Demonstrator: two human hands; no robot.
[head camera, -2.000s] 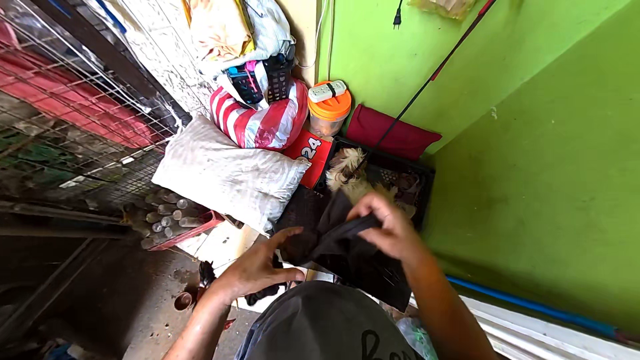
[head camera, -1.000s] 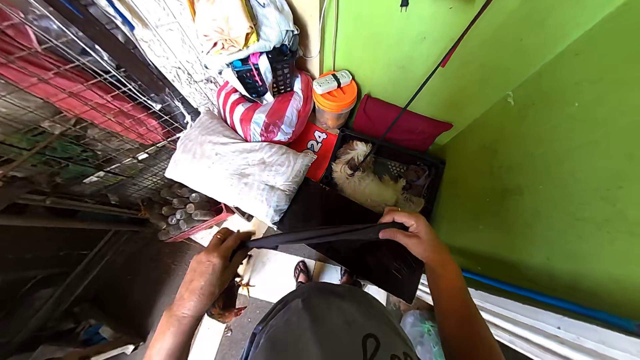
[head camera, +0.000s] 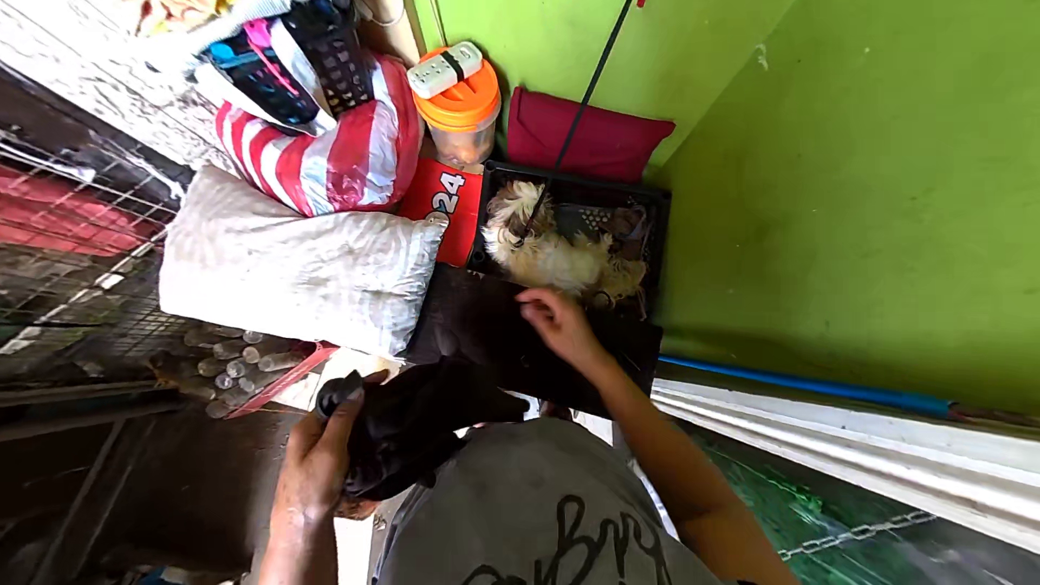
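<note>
My left hand (head camera: 321, 447) grips a bunched black cloth (head camera: 414, 422), which hangs between it and my cap. My right hand (head camera: 556, 325) is over a dark board-like surface (head camera: 479, 317), its fingers partly curled and no cloth in them. Just beyond that surface, a light-furred dog (head camera: 552, 256) lies in a black plastic crate (head camera: 662, 236). A dark leash (head camera: 597, 77) runs up from the dog.
A white sack (head camera: 301, 260) and a red-striped bag (head camera: 349, 162) lie at the left. Behind the crate are an orange-lidded container (head camera: 463, 110) and a maroon cushion (head camera: 581, 134). A blue pipe (head camera: 812, 386) runs along the green wall.
My right hand has let go of the black cloth, which was stretched between both hands one second ago. The cloth now hangs bunched from my left hand.
</note>
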